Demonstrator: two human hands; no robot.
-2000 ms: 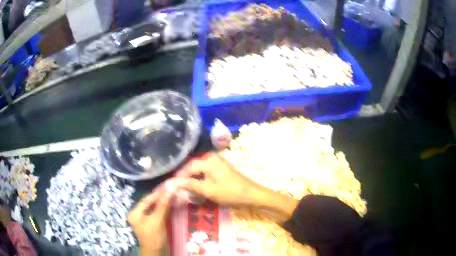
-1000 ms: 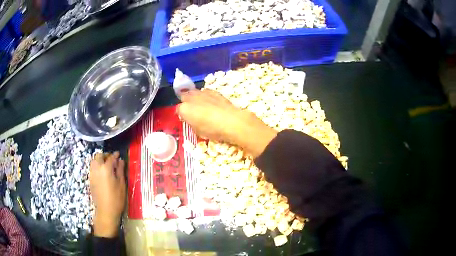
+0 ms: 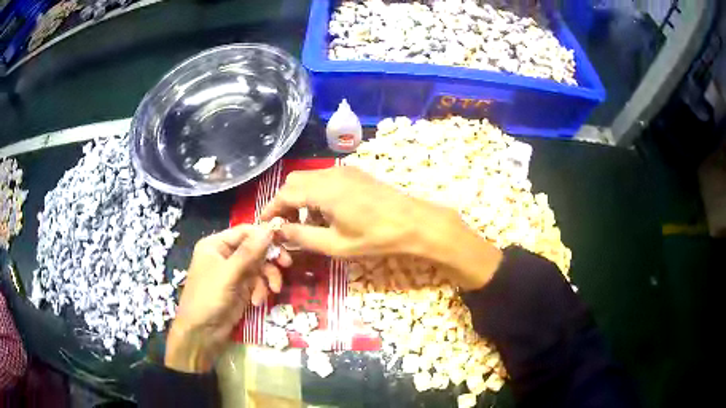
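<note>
My left hand (image 3: 227,279) and my right hand (image 3: 358,211) meet over the red sheet (image 3: 306,279). Their fingertips pinch a small whitish piece (image 3: 275,227) between them; its exact shape is mostly hidden by the fingers. The grey-white heap (image 3: 107,247) lies left of my left hand. The cream heap (image 3: 470,175) lies right of the sheet, partly under my right forearm. Several assembled whitish pieces (image 3: 294,323) lie at the sheet's near edge. The small dish on the sheet is mostly hidden by my right hand.
A shiny metal basin (image 3: 231,111) with one pale piece stands behind the sheet. A white squeeze bottle (image 3: 344,127) stands upright by the blue tote (image 3: 478,96), which holds mixed pieces. A yellowish strip (image 3: 263,378) lies below the sheet. A person's sleeve (image 3: 9,343) shows at far left.
Since one second ago, my left hand has moved right from the grey-white heap and my right hand has moved down from near the bottle. They now meet at a small piece. The camera view has shifted.
</note>
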